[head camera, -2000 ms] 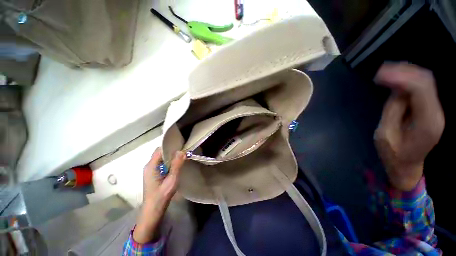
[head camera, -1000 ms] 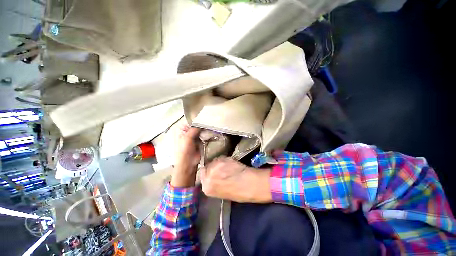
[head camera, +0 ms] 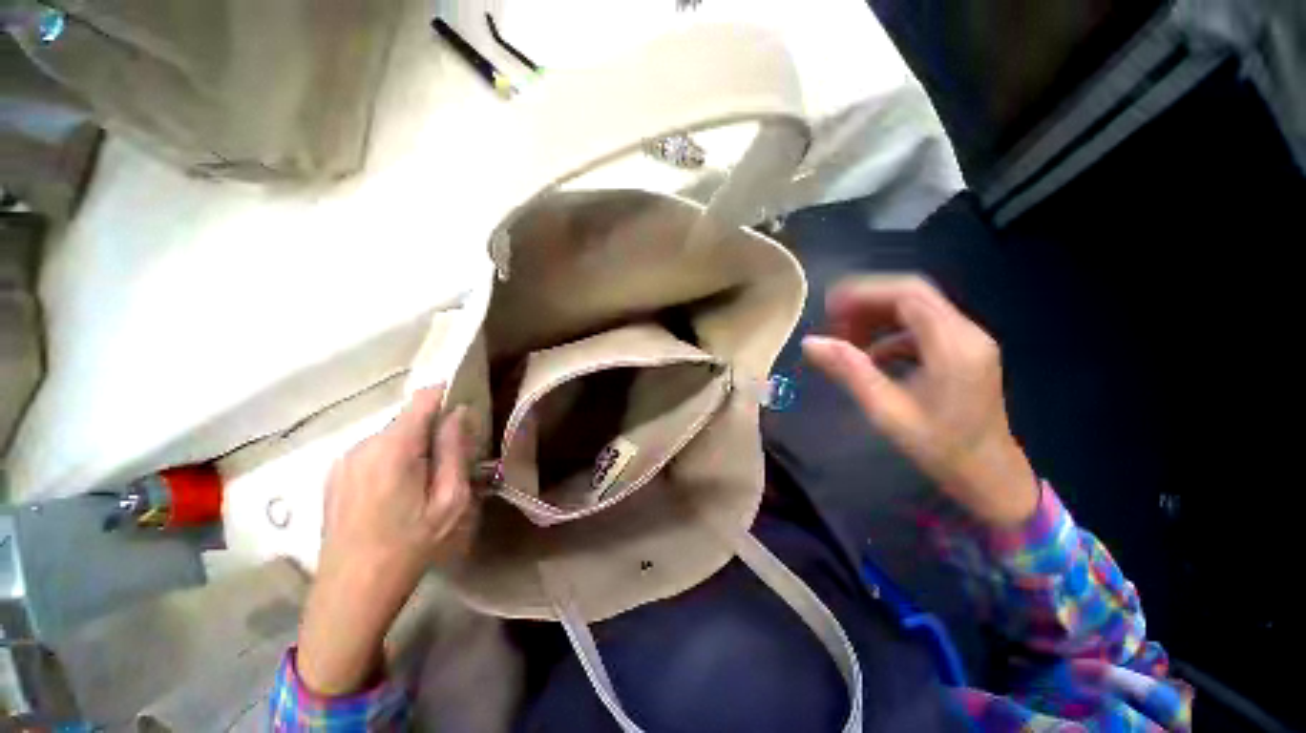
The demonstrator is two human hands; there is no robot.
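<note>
A beige tote bag (head camera: 673, 556) lies open, mouth up, over my lap and the table edge. Its inner zip pocket (head camera: 666, 415) is open, with a small printed label (head camera: 613, 468) inside. One strap (head camera: 645, 93) arches over the table; the other strap (head camera: 802, 616) hangs over my lap. My left hand (head camera: 394, 508) grips the bag's left rim near the zip end, fingertips partly hidden. My right hand (head camera: 924, 380) is raised to the right of the bag, not touching it, fingers curled and apart, with nothing visible in it.
A white-covered table (head camera: 244, 315) holds another beige bag (head camera: 265, 86) at upper left. A black-handled tool (head camera: 470, 55) lies at the top, beside a thin dark tip. A red can (head camera: 189, 496) stands at lower left on a grey surface. Dark floor lies right.
Both hands were together at the bag mouth; my right hand has moved away to the right. The strap that crossed the mouth now arches above it, and the pocket shows open again.
</note>
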